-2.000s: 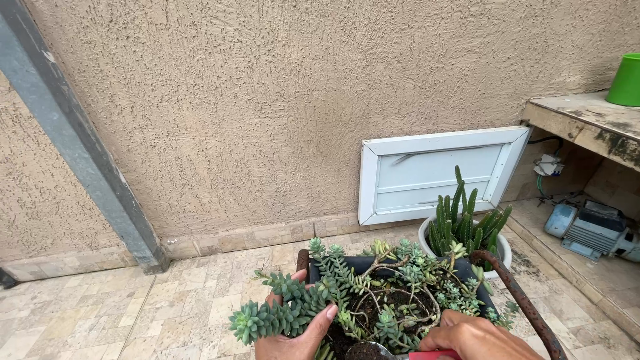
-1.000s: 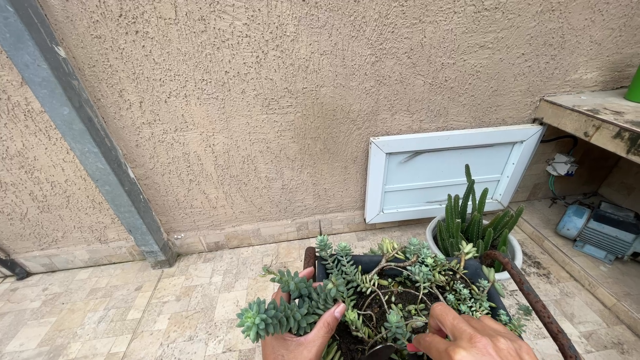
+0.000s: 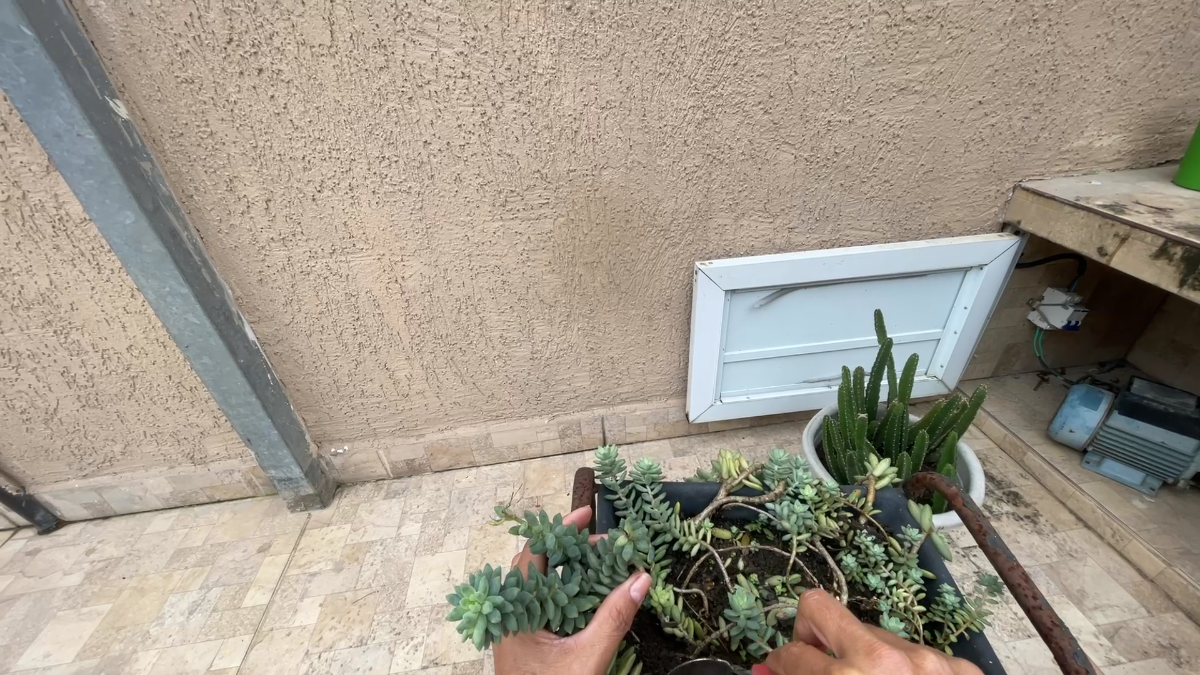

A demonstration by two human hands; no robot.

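Trailing succulents (image 3: 745, 614) grow in dark soil (image 3: 722, 572) inside a black rectangular planter (image 3: 923, 553) at the bottom centre. My left hand (image 3: 567, 637) cups thick succulent stems (image 3: 539, 591) at the planter's left side, thumb on the near side and fingers behind them. Over the right part of the planter, my right hand (image 3: 844, 642) has its fingers curled around a small red handle, of which only a bit shows. A rounded metal edge (image 3: 703, 667), seemingly a small trowel's blade, lies against the soil beside it; the rest is out of frame.
Rusty metal bars (image 3: 1008, 562) flank the planter. Behind it stand a white pot (image 3: 970, 483) of cactus (image 3: 872, 422) and a white framed panel (image 3: 844, 323) against the textured wall (image 3: 469, 216). A motor (image 3: 1144, 436) sits under a ledge (image 3: 1106, 225) at right. A metal post (image 3: 187, 272) leans across the left.
The red handle and the blade with soil, plainer two seconds ago, now show less beside my right hand. My left hand stays around the stems.
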